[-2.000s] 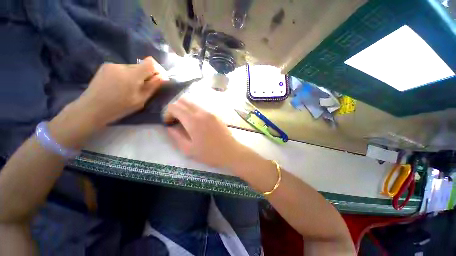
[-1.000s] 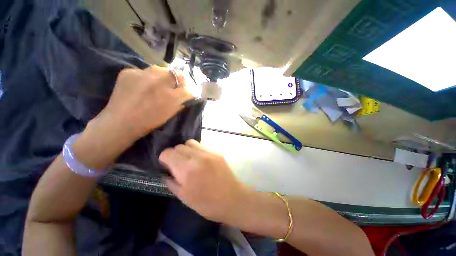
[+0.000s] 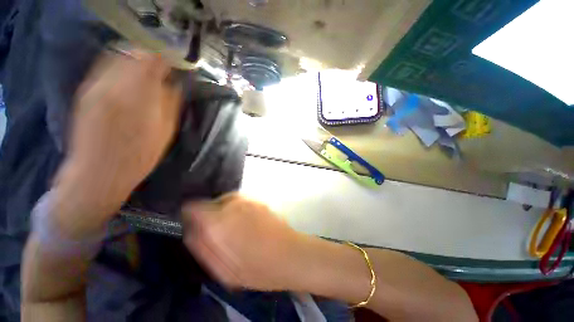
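Observation:
Dark grey garment fabric (image 3: 211, 151) lies under the needle area of the cream sewing machine head (image 3: 327, 31) and spreads left in large folds. My left hand (image 3: 123, 119) is blurred and lies over the fabric left of the needle, its fingertips hard to make out. My right hand (image 3: 236, 242) is blurred, at the fabric's near edge by the table rim, with its fingers curled on the cloth. The presser foot (image 3: 242, 88) is beside a bright glare at the fabric's far right corner.
Open blue and green snips (image 3: 352, 162) lie right of the needle. Behind are a lit smartphone (image 3: 349, 97), fabric scraps (image 3: 425, 119) and a yellow item (image 3: 476, 124). Orange and red scissors (image 3: 549, 236) lie far right. A green control panel (image 3: 453, 50) overhangs the upper right.
My left hand has moved left from beside the needle, showing more flat fabric. My right hand has moved slightly left and nearer me. Earlier, both hands were close together near the needle.

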